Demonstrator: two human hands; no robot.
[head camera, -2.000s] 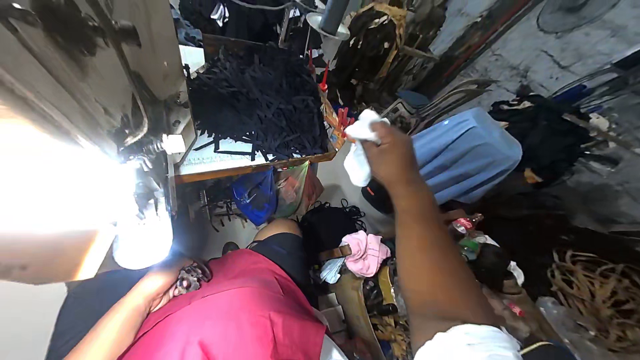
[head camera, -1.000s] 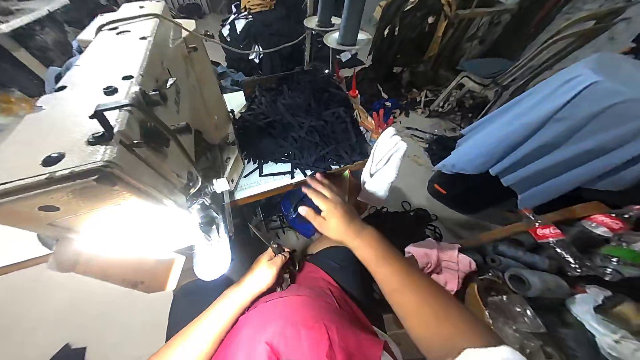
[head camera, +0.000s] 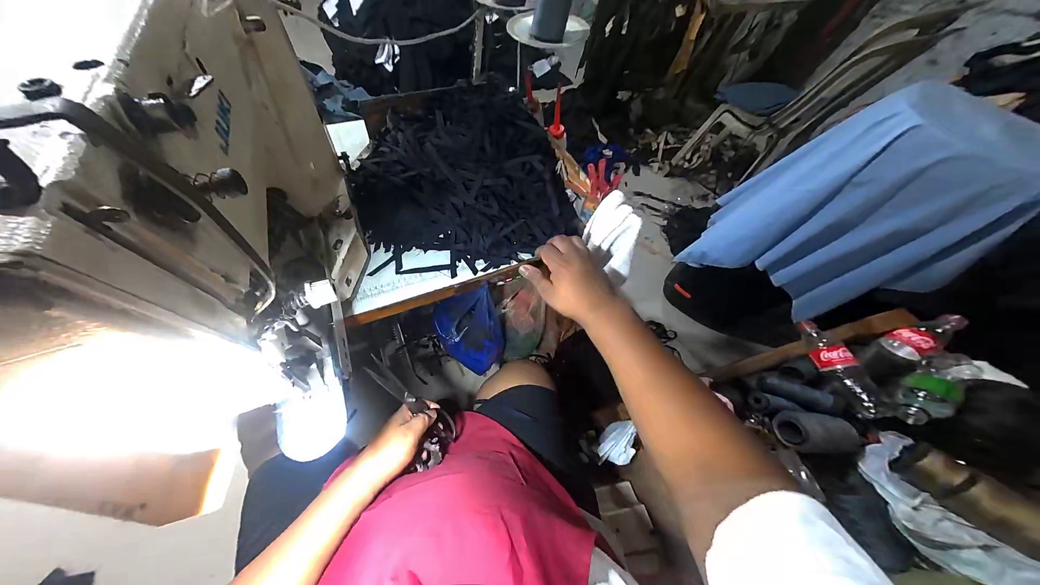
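Observation:
My left hand (head camera: 406, 439) rests at my lap, closed around the handles of scissors (head camera: 400, 388) whose blades point up and left; a dark patterned cloth (head camera: 435, 445) bunches beside it. My right hand (head camera: 569, 276) is at the wooden edge of a table (head camera: 431, 299), fingers bent and spread, touching or just above the edge. A white cloth (head camera: 613, 236) hangs just beyond that hand; contact between them is unclear. A heap of dark fabric strips (head camera: 467, 175) covers the table. On the left stands an industrial sewing machine (head camera: 187, 179) with a bright lamp (head camera: 313, 422).
Blue (head camera: 471, 329) and clear plastic bags hang under the table edge. Thread cones (head camera: 552, 20) stand behind the strips. Light blue fabric (head camera: 877, 191) drapes at right, above plastic bottles (head camera: 837, 361) and dark rolls (head camera: 816, 431). A plastic chair (head camera: 731, 134) stands farther back.
Two seconds ago my right hand held the white cloth up; now the cloth hangs by the table corner and that hand is at the edge. The scissors have come into view. The view has shifted.

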